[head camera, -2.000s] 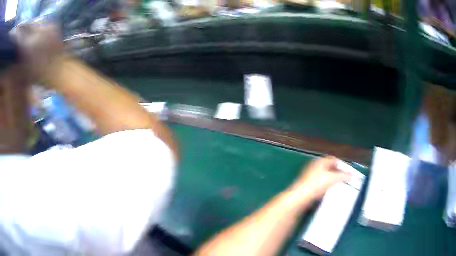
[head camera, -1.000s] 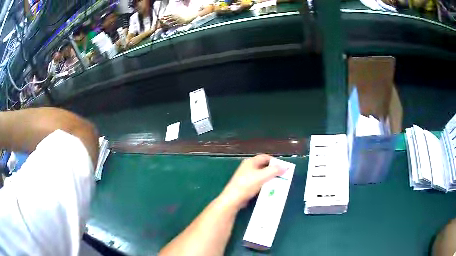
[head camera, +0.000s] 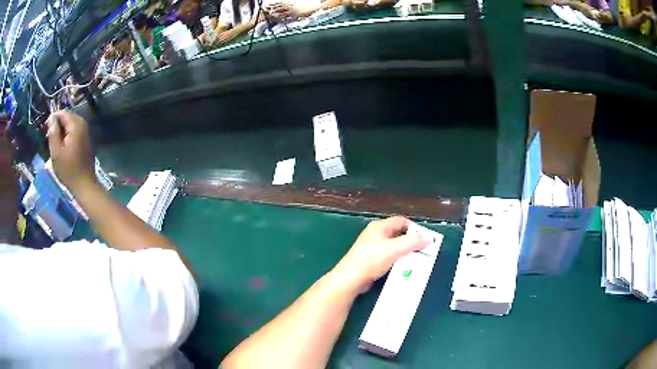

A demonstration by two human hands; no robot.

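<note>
My left hand [head camera: 385, 252] reaches in from the bottom centre. Its fingers are closed on the upper end of a long white product box [head camera: 398, 303] with a small green picture, which lies slanted on the green bench. Just to its right lies a neat stack of white carton blanks [head camera: 486, 259] with a column of short dark marks. My right hand is not clearly in view; a sliver of skin shows at the bottom right corner, and I cannot tell whose it is.
An open holding box [head camera: 558, 238] with white papers inside stands right of the stack, beside fanned carton blanks [head camera: 627, 249]. A white carton [head camera: 328, 148] and white slip [head camera: 284, 171] lie beyond the bench edge. A white-sleeved neighbour [head camera: 108, 303] is close on the left.
The view has swung right, then slightly back left. The neighbour's raised hand shows again at the left. My left hand stays on the product box throughout.
</note>
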